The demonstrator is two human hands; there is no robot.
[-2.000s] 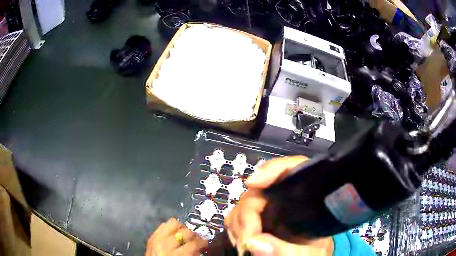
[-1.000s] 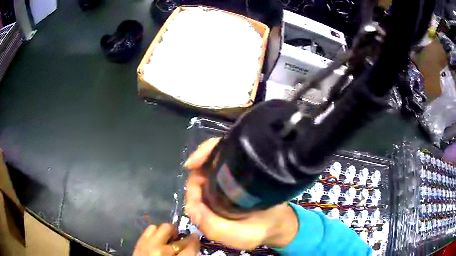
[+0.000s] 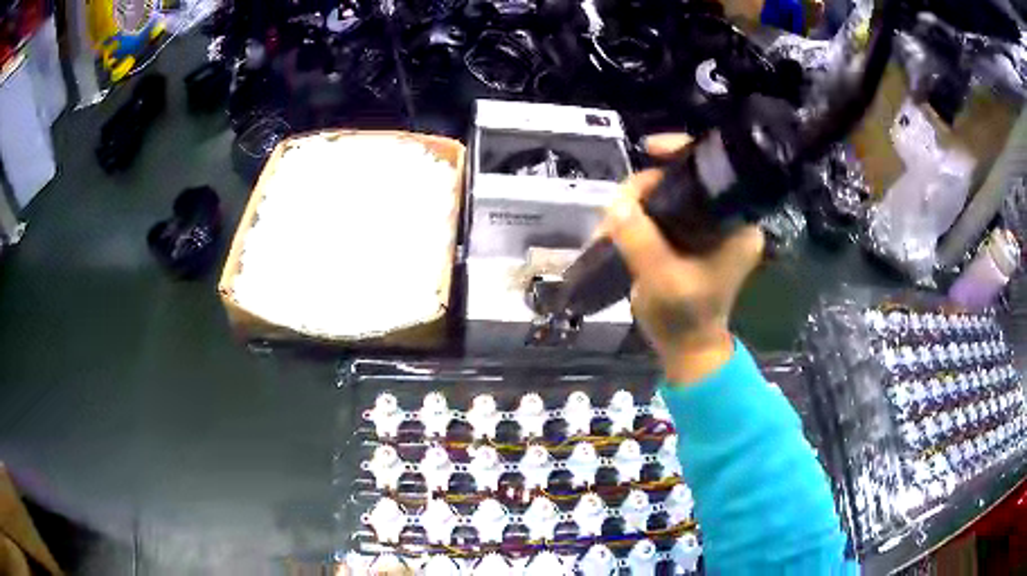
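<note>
My right hand [image 3: 687, 264] is closed around the black electric screwdriver [image 3: 721, 180]. The driver is tilted, and its narrow nose reaches down to the metal pick-up of the white screw feeder [image 3: 512, 231]; whether a screw is on the bit is too small to tell. A clear blister tray [image 3: 358, 388] lies in front of me with rows of white, eared motor assemblies [image 3: 484, 464] and thin red and yellow lead wires between the rows. At the tray's bottom edge a small skin-toned patch shows, perhaps a fingertip of my left hand; the hand itself is not visible.
A tan carton [image 3: 239, 264] full of white parts stands left of the feeder. Stacked filled trays [image 3: 957, 383] lie at right. Black housings [image 3: 189, 231] lie at left and are heaped behind. A yellow fan [image 3: 130, 45], plastic bags [image 3: 923, 186] and a pinkish bottle [image 3: 989, 270] are around the edges.
My right hand and the driver have moved from over the tray up to the feeder, uncovering the rows. My left hand has dropped out of clear view. The camera view has shifted.
</note>
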